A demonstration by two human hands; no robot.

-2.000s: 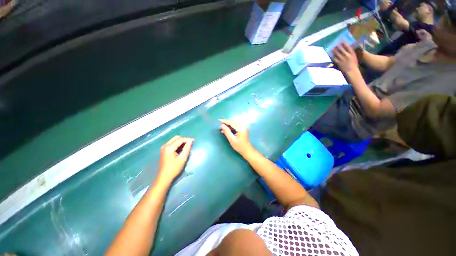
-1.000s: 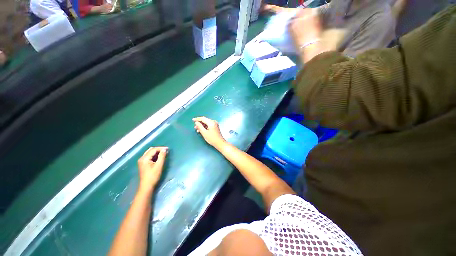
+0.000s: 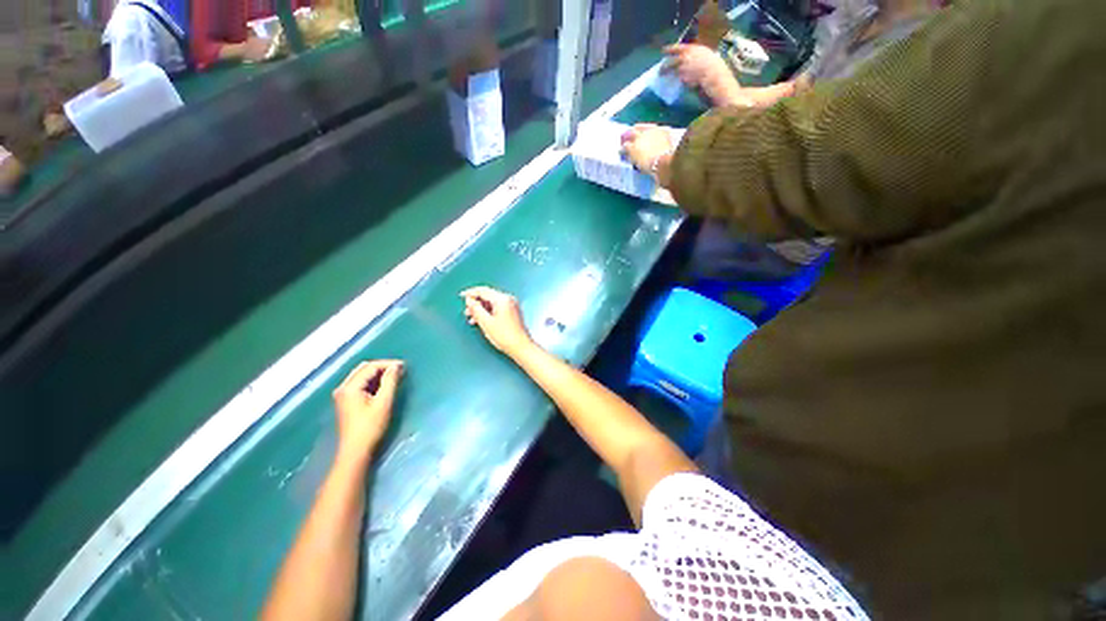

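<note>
My left hand (image 3: 368, 404) rests on the green workbench top (image 3: 418, 473), fingers curled in with thumb against them, no object visible in it. My right hand (image 3: 495, 318) rests on the bench further forward and right, also loosely curled, no object visible in it. The two hands are apart. A white and light blue retail box (image 3: 610, 158) lies on the bench at the upper right, under the hand of a person in a brown sleeve. Another retail box (image 3: 478, 118) stands upright with its top open on the green belt beyond the rail.
A white edge rail (image 3: 285, 354) runs between bench and belt, with a grey support post (image 3: 569, 73). A blue stool (image 3: 694, 346) is right of the bench. A person in brown (image 3: 922, 340) fills the right side. A translucent bin (image 3: 125, 107) and people are across the line.
The view has turned right to left, bringing the bin in. The person in brown has come in at the right and now has a hand on the boxes. My hands keep their curled pose.
</note>
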